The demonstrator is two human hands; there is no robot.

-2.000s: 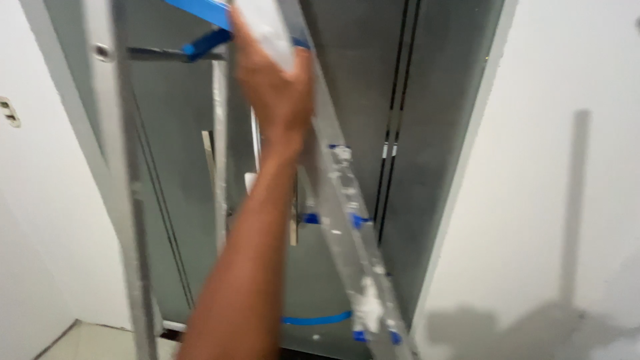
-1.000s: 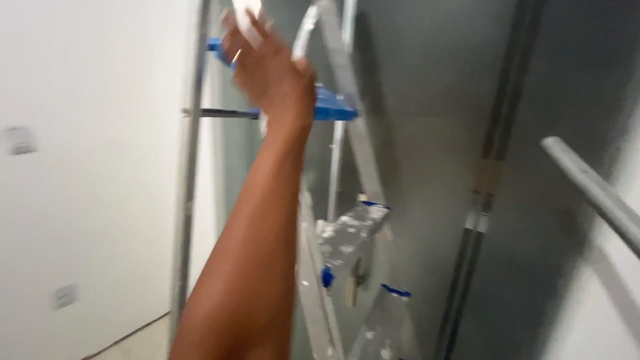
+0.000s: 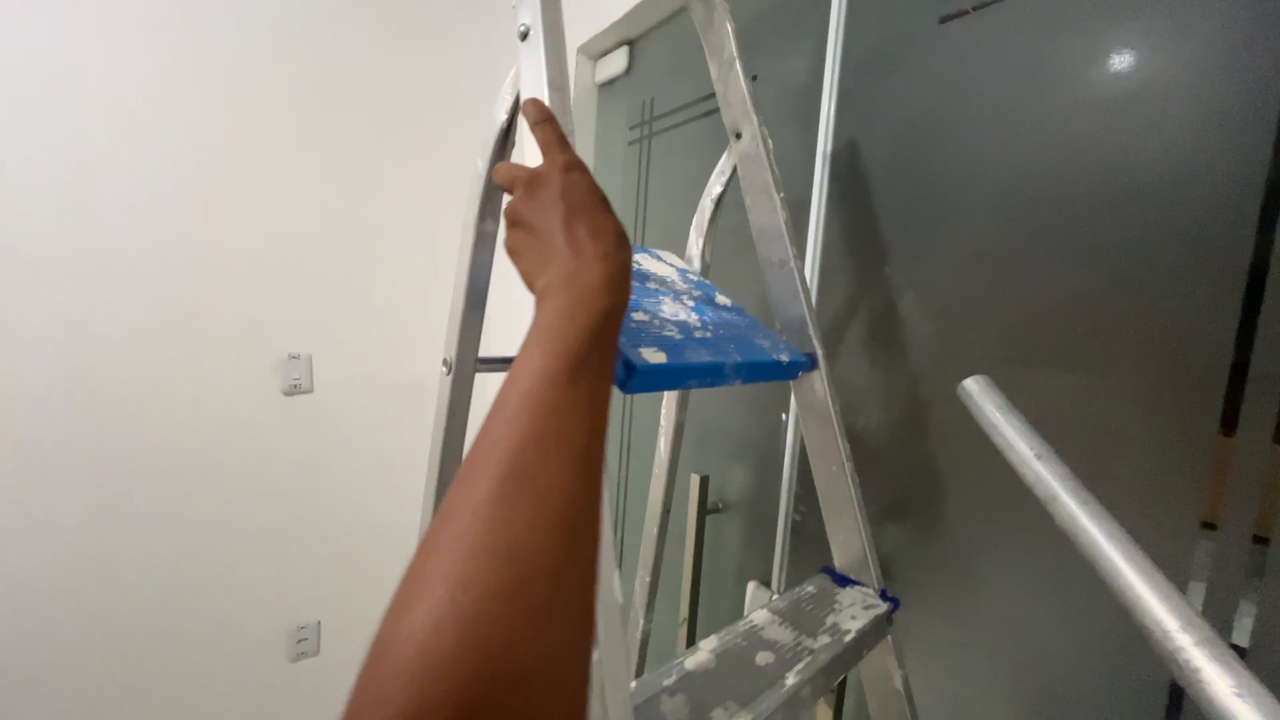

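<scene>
My left hand is raised at the upper middle of the view, its fingers around the near side rail of an aluminium stepladder, one finger lying along the rail. My forearm hides the lower part of that rail. Just right of my wrist is the ladder's blue top platform, spattered with white paint. Lower down, a grey step with blue end caps carries similar spatters. My right hand is out of view. A round metal pole slants in from the lower right, its far end free of the ladder.
Behind the ladder stand frosted glass panels and a glass door with an upright metal handle. A white wall on the left bears a switch plate and, lower, an outlet plate.
The view has swung considerably, bringing the blue platform fully in. One second ago my left hand was blurred near the ladder top; now it rests on the near rail. More of the pole shows.
</scene>
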